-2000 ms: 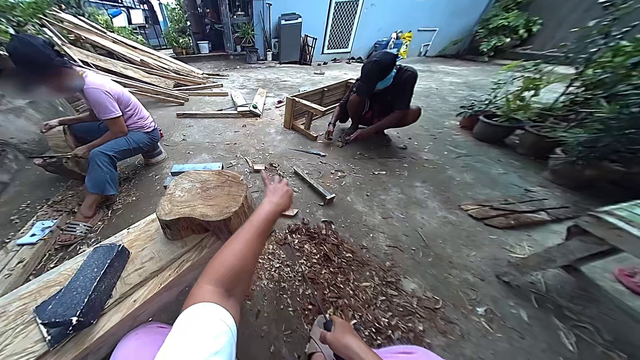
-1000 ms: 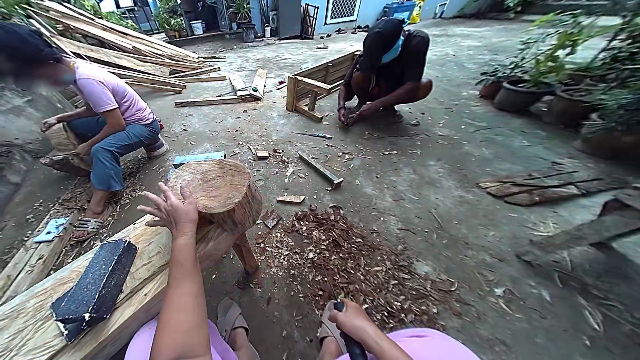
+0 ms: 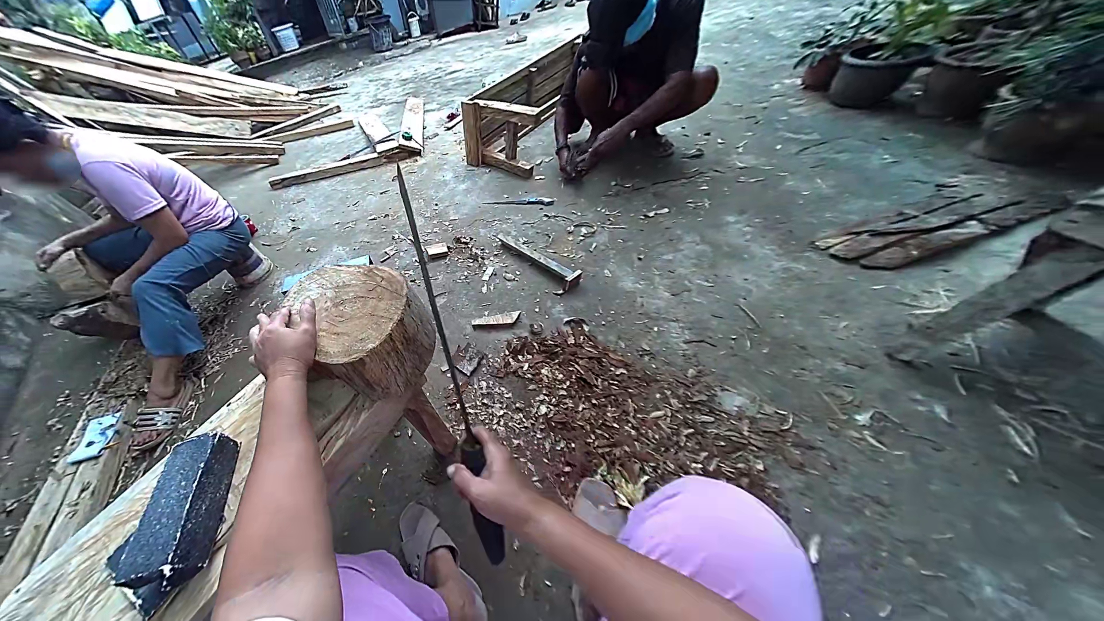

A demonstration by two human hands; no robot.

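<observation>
A short round wood block (image 3: 366,323), cut from a log, sits on the far end of a thick timber bench (image 3: 207,552). My left hand (image 3: 286,339) rests against the block's left side, fingers spread over its top edge. In my right hand (image 3: 487,479) is the black handle of a long, thin-bladed knife or saw (image 3: 431,302); its blade points up and away, just right of the block. A dark speckled block (image 3: 181,504) lies on the bench, left of my left forearm.
Wood shavings (image 3: 621,405) are heaped on the concrete before my knees. A metal bar (image 3: 539,261) and a small blue-handled tool (image 3: 522,201) lie farther off. One person (image 3: 164,207) sits at left; another (image 3: 638,78) squats beside a wooden frame (image 3: 509,112). Potted plants (image 3: 871,73) stand at right.
My left hand has come onto the block's left side from in front of it. My right hand has raised the long blade into view. The view has shifted.
</observation>
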